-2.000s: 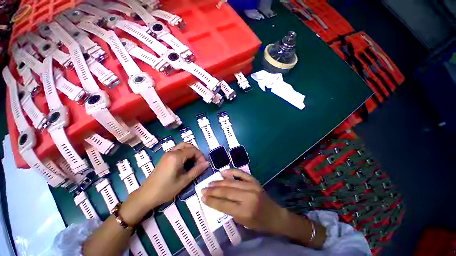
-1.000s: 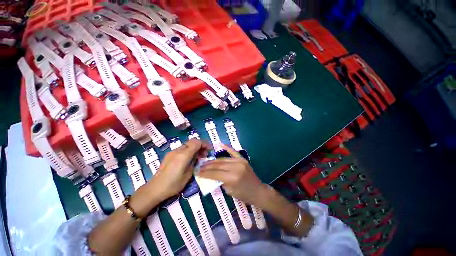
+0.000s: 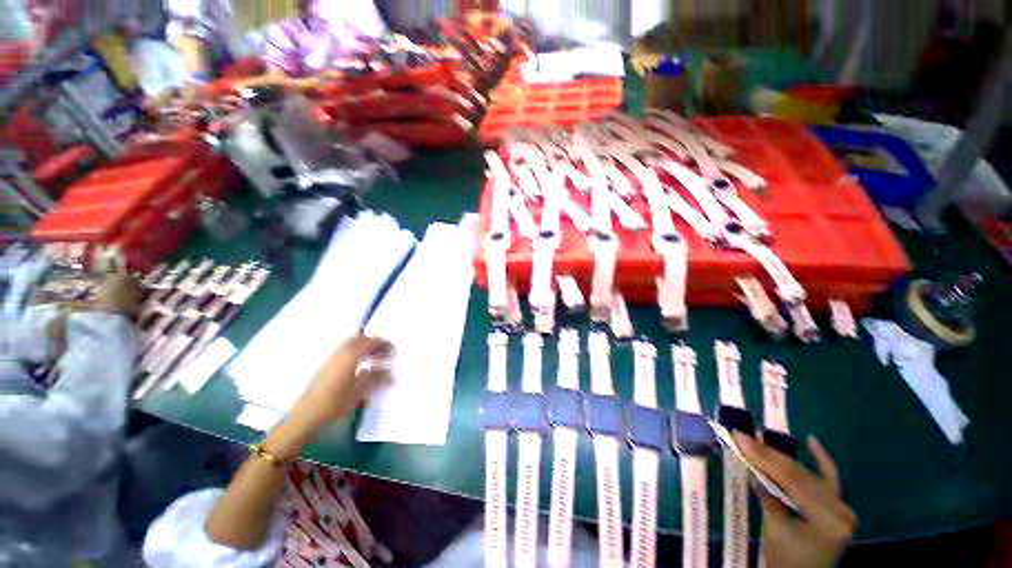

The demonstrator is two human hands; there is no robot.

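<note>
Several smartwatches with pale pink straps lie upright in a row at the bench's front. Most faces look grey-blue; the two at the right look black and are partly covered by my right hand. My right hand holds a thin white card, seen nearly edge-on, over the right end of the row. My left hand is over the white paper sheets left of the row, blurred, with a small whitish piece at its fingertips.
Pink watches are heaped on the red tray behind the row. A dispenser bottle and white scraps are at the right. At the left, another worker's sleeve is beside more watches. Red crates stand farther back.
The view has swung left and up. My left hand has moved from the watches to the paper sheets. My right hand with the card is now at the row's right end, apart from my left.
</note>
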